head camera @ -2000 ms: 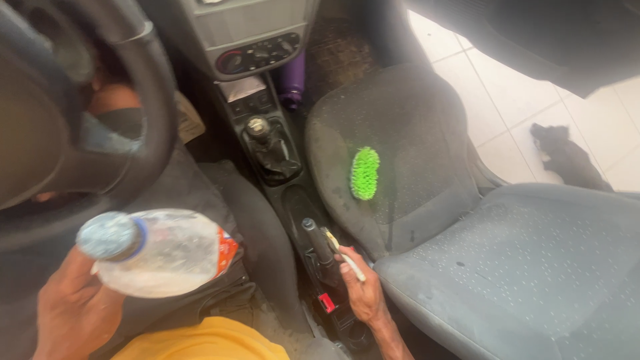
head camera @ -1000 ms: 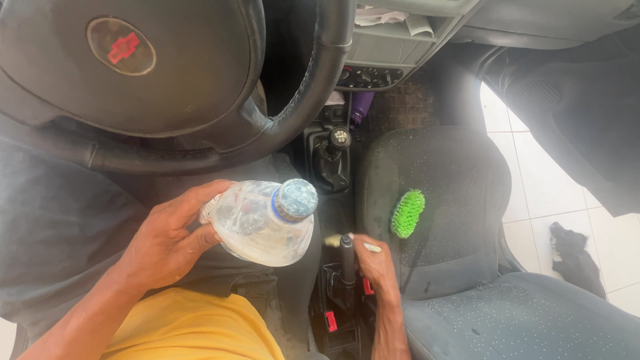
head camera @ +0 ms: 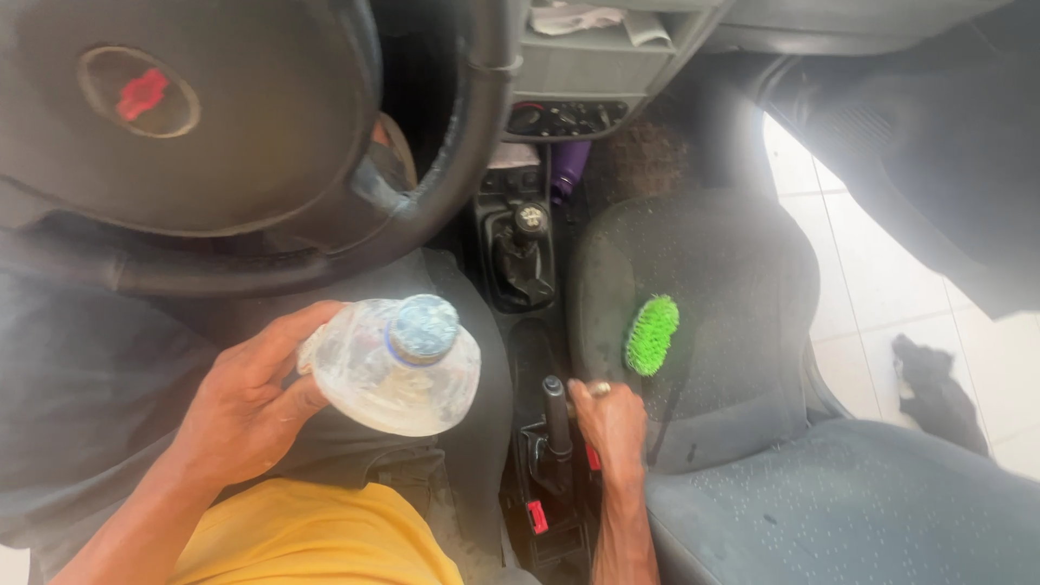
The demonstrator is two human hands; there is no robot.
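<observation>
My left hand (head camera: 256, 398) grips a clear plastic bottle (head camera: 390, 398) with a whitish-blue cap, held above my lap. Beside the handbrake lever (head camera: 556, 418), my right hand (head camera: 611, 414) is closed on a light-coloured handle (head camera: 600, 388); the tool's working end is hidden. A bright green bristle brush (head camera: 652, 335) lies on the dark passenger seat cushion (head camera: 715, 268). Forward of the handbrake stands the gear lever (head camera: 530, 219) on the centre console.
The steering wheel (head camera: 479, 122) fills the upper left. A purple bottle (head camera: 571, 166) lies in the front footwell. Red seat-belt buckles, one near me (head camera: 537, 517), flank the handbrake. Outside, beyond the open door (head camera: 942, 162), a dark animal (head camera: 938, 398) is on the tiled floor.
My left hand has brought the bottle from the far left to nearer the console. My right hand stays by the handbrake, where a light-handled brush showed in it earlier. The view has shifted.
</observation>
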